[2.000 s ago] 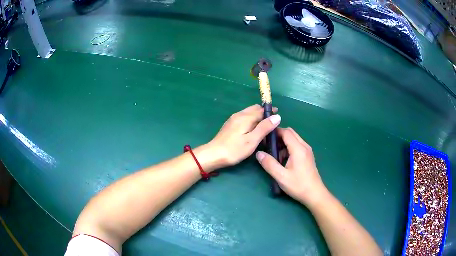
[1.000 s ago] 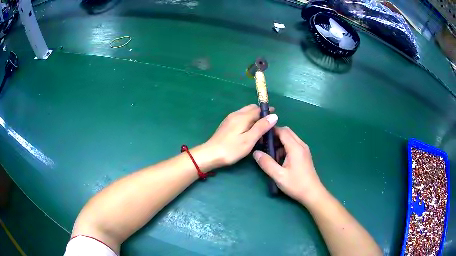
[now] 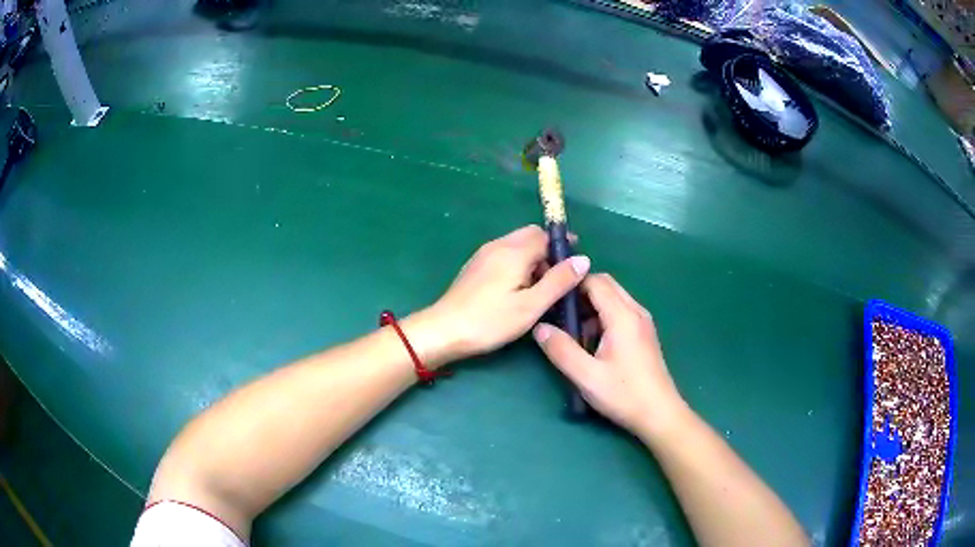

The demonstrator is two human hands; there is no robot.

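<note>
A small mallet (image 3: 552,192) lies in front of me, its metal head pointing away, with a pale yellowish shaft and a black grip. My left hand (image 3: 511,288) is closed on the upper part of the black grip, thumb on top. My right hand (image 3: 620,347) is around the lower part of the grip, with its fingers partly hidden behind the handle. The grip's end shows below the hands. A red cord is on my left wrist.
The green belt (image 3: 267,256) holds a fan unit (image 3: 768,102) at the far right, a yellow-green loop (image 3: 313,98), and a white scrap (image 3: 658,81). A blue parts tray (image 3: 869,363) is at the right. Plastic bags (image 3: 834,64) lie beyond. A metal post (image 3: 73,69) stands at far left.
The fan unit, the white scrap and the yellow-green loop have moved to the right along the belt. My hands and the mallet have shifted very slightly left, with the same grip.
</note>
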